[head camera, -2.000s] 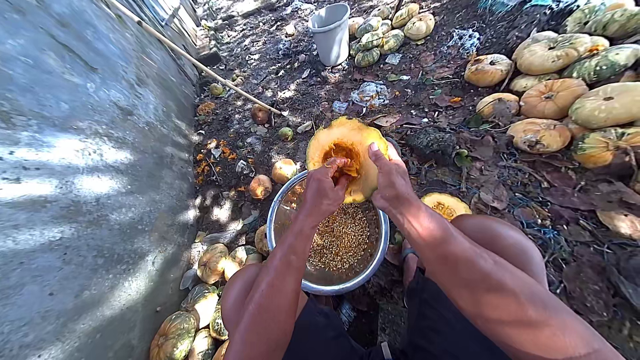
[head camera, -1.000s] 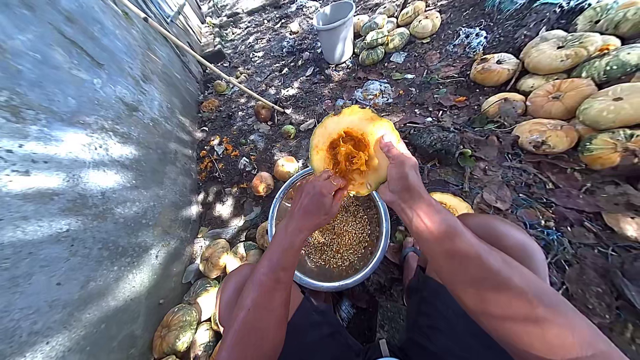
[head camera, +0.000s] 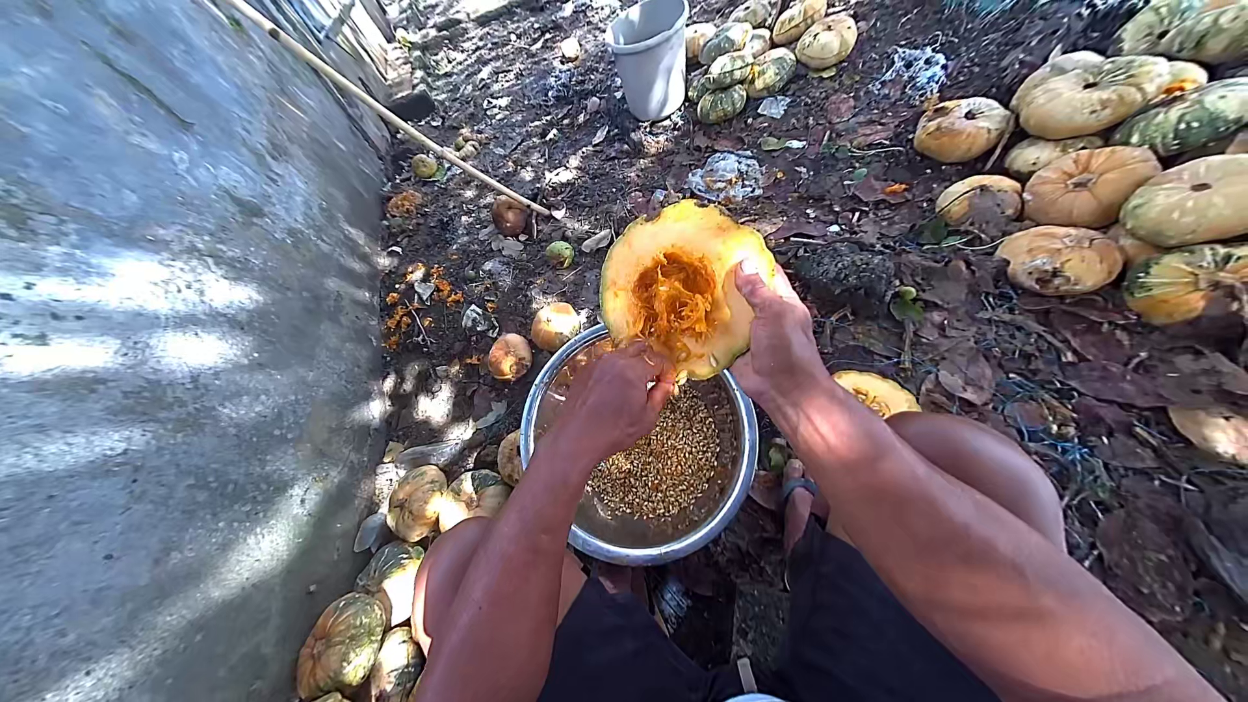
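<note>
A halved pumpkin [head camera: 717, 244] is tilted with its cut face and stringy orange hollow showing. My right hand [head camera: 780, 336] grips it at the right edge, thumb on the cut face. At the lower rim of the pumpkin is my left hand [head camera: 624, 390], its fingers curled together near some pulp and seeds; whether they pinch anything is hard to see. Beneath both hands stands a round metal basin [head camera: 648, 558] that holds many pumpkin seeds [head camera: 663, 468]. Another cut pumpkin piece [head camera: 876, 392] lies beside the right knee.
Whole pumpkins [head camera: 1092, 185] are piled at the right, with more [head camera: 341, 643] at lower left. A grey bucket [head camera: 651, 73] stands near the top. The concrete wall [head camera: 175, 341] runs along the left, with a long pole [head camera: 390, 117] by it. Leaves and scraps litter the soil.
My left hand was inside the pumpkin's hollow two seconds ago and is now at its lower edge. The hollow has come into fuller view. My right hand has kept its grip.
</note>
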